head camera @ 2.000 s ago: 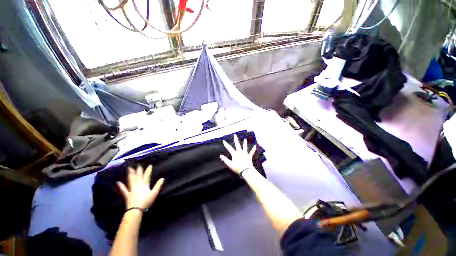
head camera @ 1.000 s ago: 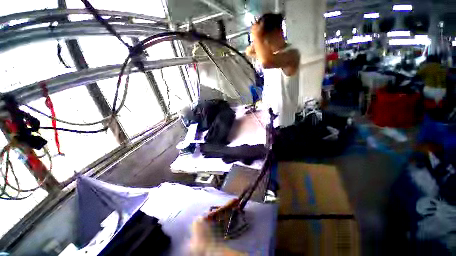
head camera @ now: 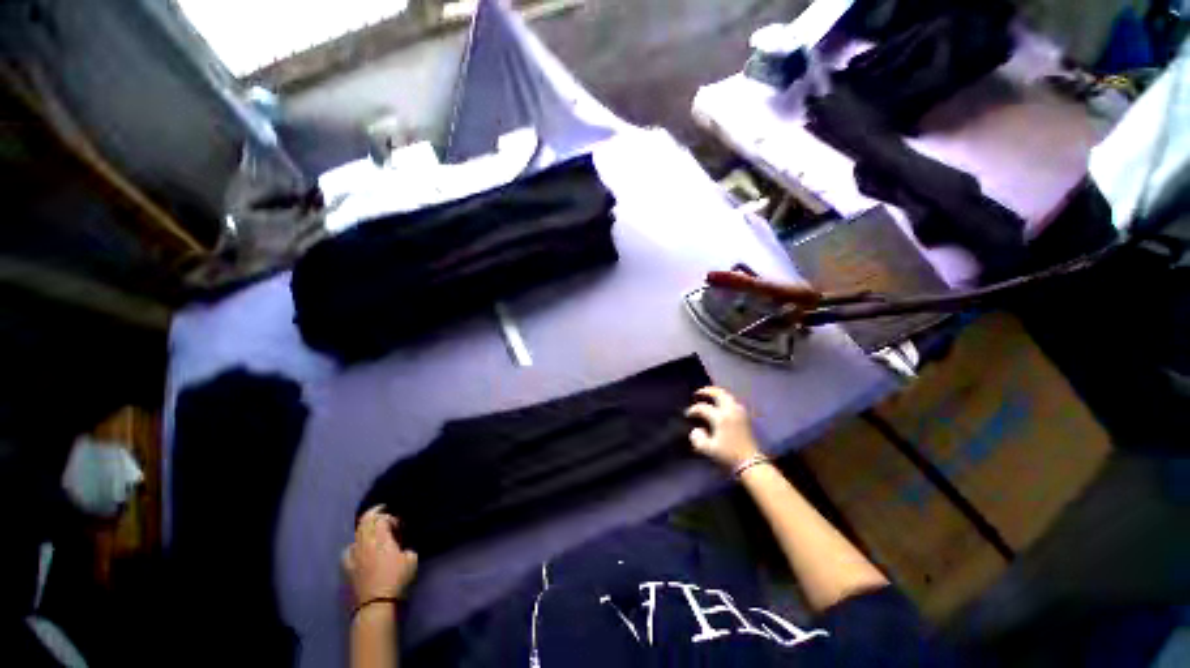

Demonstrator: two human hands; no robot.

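Observation:
A long black garment piece (head camera: 548, 450) lies flat along the near edge of the lilac-covered table (head camera: 626, 313). My left hand (head camera: 380, 559) is at its wider left end, fingertips on or around the edge. My right hand (head camera: 720, 425) is at its narrower right end, fingers bent over the corner. A thick black stack (head camera: 457, 261) lies beyond it, with a thin pale strip (head camera: 514, 335) between them. The steam iron (head camera: 747, 317) rests at the table's right side.
A looser black pile (head camera: 235, 470) hangs over the left table edge. White pieces (head camera: 418, 180) lie behind the stack. The iron's dark hose (head camera: 992, 290) runs right. A cardboard box (head camera: 966, 457) stands at the lower right. Another table (head camera: 1044, 131) holds black cloth.
Two seconds ago both hands lay spread on the black stack. The view swung right, then back. Now a single black piece lies at the near edge with a hand at each end.

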